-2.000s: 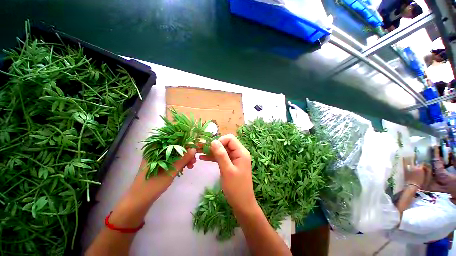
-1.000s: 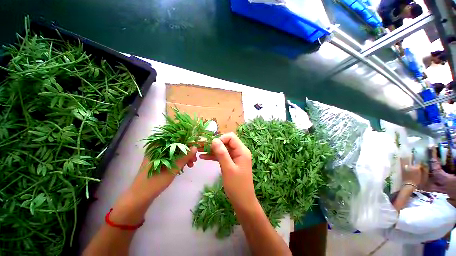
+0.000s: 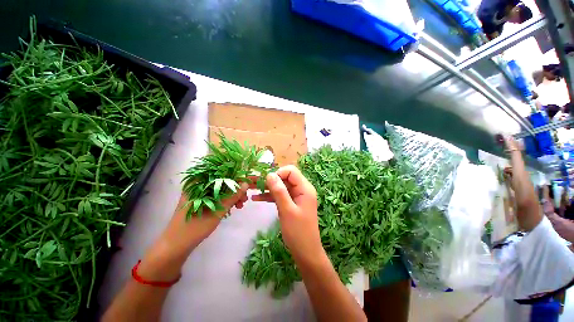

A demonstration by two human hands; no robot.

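Observation:
My left hand (image 3: 217,204) is closed around the stems of a sprig bunch (image 3: 221,171), whose narrow green leaves fan out above the fist. My right hand (image 3: 291,192) is beside it, thumb and forefinger pinched at the bunch's right edge on a small green sprig (image 3: 263,178); the fingertips partly hide it. A small round white pot or cap (image 3: 267,156) shows just behind the bunch, at the cardboard pad (image 3: 257,119). A dense loose sprig pile (image 3: 359,207) lies right of my right hand, on the white sheet (image 3: 242,245).
A black tray (image 3: 154,154) full of stemmed sprigs (image 3: 56,170) stands at the left. A crumpled clear plastic bag (image 3: 434,188) lies right of the pile. A blue crate (image 3: 352,24) is across the green bench. Another person's raised arm (image 3: 523,188) shows at the far right.
My hands and the bunch have hardly moved. At the far right, the other person's arm has lifted and reached toward the back of the bench.

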